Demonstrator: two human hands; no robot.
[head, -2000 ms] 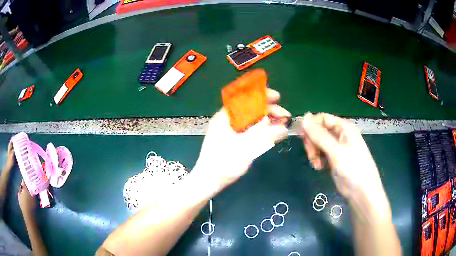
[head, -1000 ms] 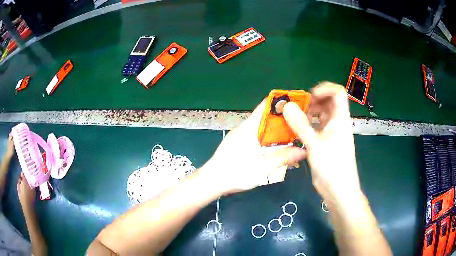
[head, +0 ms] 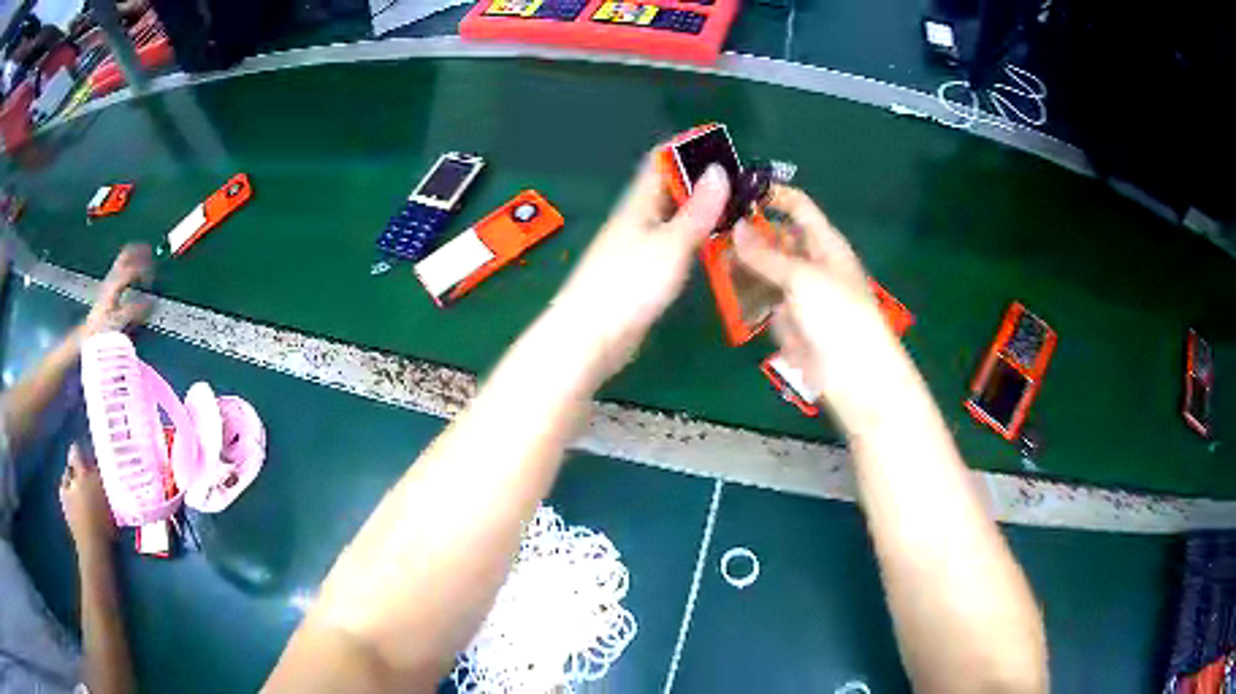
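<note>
My left hand [head: 637,244] grips an orange-framed phone with a dark screen [head: 705,149] above the far green surface. My right hand [head: 813,292] is close beside it, holding an orange shell [head: 743,301]. A dark part [head: 746,197] shows between the fingers of both hands; its shape is unclear. Under my right hand, an orange piece [head: 891,311] and a white-and-orange piece [head: 790,384] show on the belt; my hand hides what lies between them.
A blue keypad phone [head: 431,206] and an orange shell with a white panel [head: 488,247] lie left. More orange phones [head: 1013,369] lie right. A pale metal strip [head: 800,454] crosses the surface. Nearer are white rings [head: 549,610], a pink fan [head: 129,427] and another person's hand [head: 122,288].
Both hands have moved up and forward over the far surface. The orange shell has passed to my right hand, and my left hand has taken a screened phone. The view has shifted.
</note>
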